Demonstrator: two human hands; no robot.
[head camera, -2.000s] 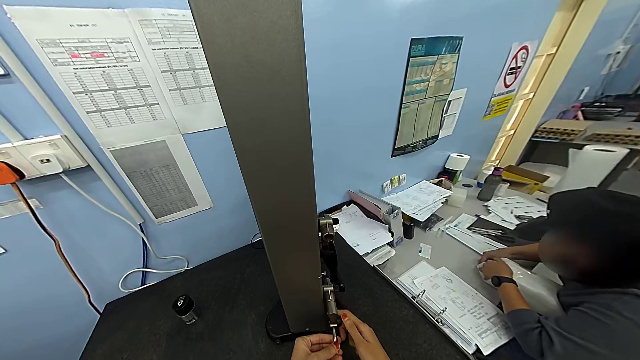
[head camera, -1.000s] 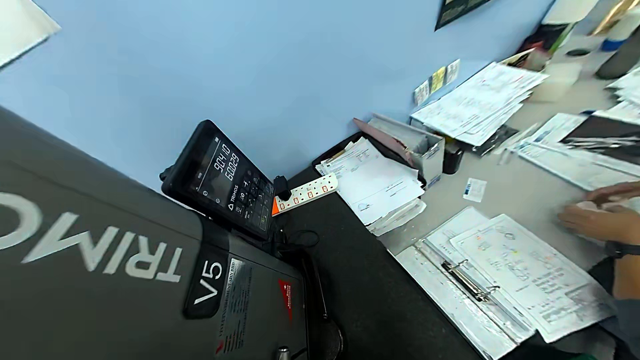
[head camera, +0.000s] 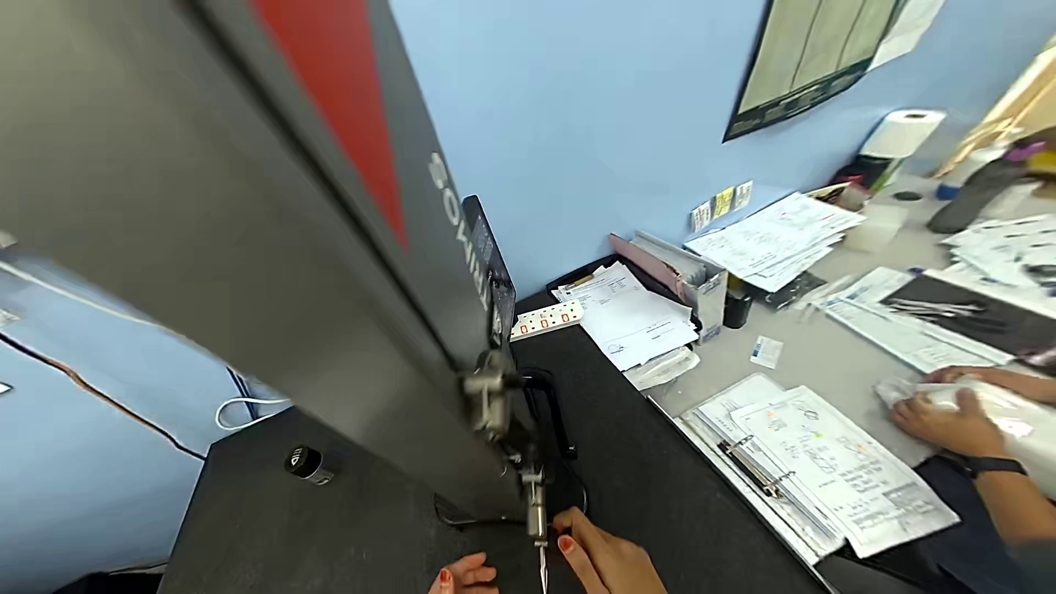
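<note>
A tall grey Trimos height gauge (head camera: 330, 272) with a red stripe fills the left and middle of the view. At its lower right side a metal probe holder (head camera: 536, 507) points down, with a thin probe tip below it. My right hand (head camera: 610, 557) is just right of the holder, thumb and forefinger near it; whether they touch it I cannot tell. Left of the probe tip, at the bottom edge, my left hand (head camera: 464, 575) shows only its fingers, slightly curled. The gauge's display (head camera: 488, 256) is seen nearly edge-on behind the column.
A small black-capped container (head camera: 309, 464) stands on the dark surface plate (head camera: 247, 528). Right of the plate are an open ring binder (head camera: 767, 474), loose papers (head camera: 627, 318), a power strip (head camera: 546, 319) and a box file (head camera: 701, 285). A co-worker's hands (head camera: 957, 412) rest on a white plastic package.
The view has swung over the gauge. My hands, out of view one second ago, show again at the bottom; two seconds ago both were close together at the probe.
</note>
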